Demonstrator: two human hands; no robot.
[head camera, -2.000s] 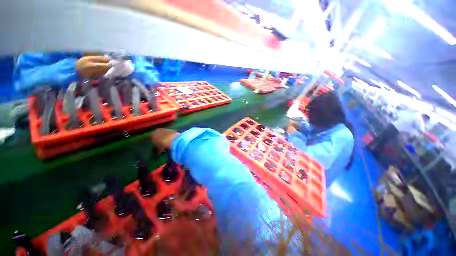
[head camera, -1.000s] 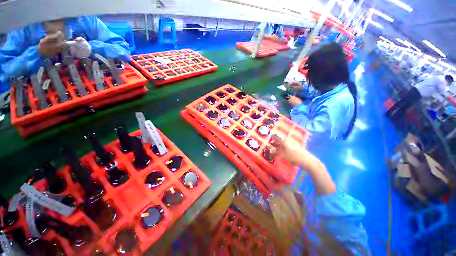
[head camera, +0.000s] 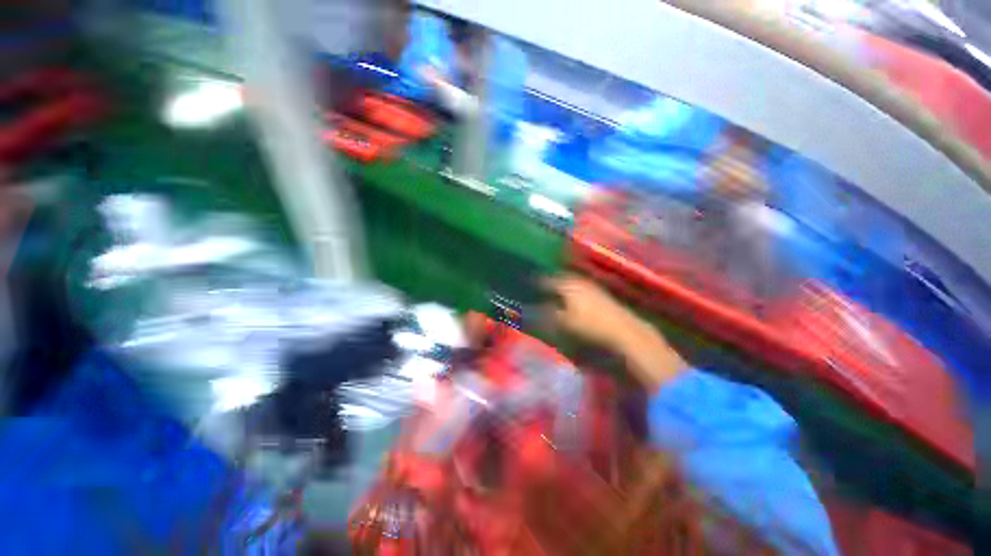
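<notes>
The picture is strongly blurred. My right hand (head camera: 592, 313), in a blue sleeve, reaches over the back edge of the near red compartment tray (head camera: 522, 348). A small dark shape shows by its fingertips; blur hides whether the hand holds it. Blurred pale and dark shapes, which look like straps, stand in the near tray. Left of the tray lie crinkled clear plastic bags (head camera: 207, 315) with a bundle of loose black straps (head camera: 326, 380) on them. My left hand is not in view.
Another red tray (head camera: 695, 304) with grey straps stands across the green bench (head camera: 435, 223), before a person in blue (head camera: 663, 147). A white upright (head camera: 299, 152) rises left of centre. More red trays (head camera: 375, 125) lie farther back.
The view has swung left, bringing the bags and black straps into sight. My right hand has left the tray of watch heads and is now at the near strap tray.
</notes>
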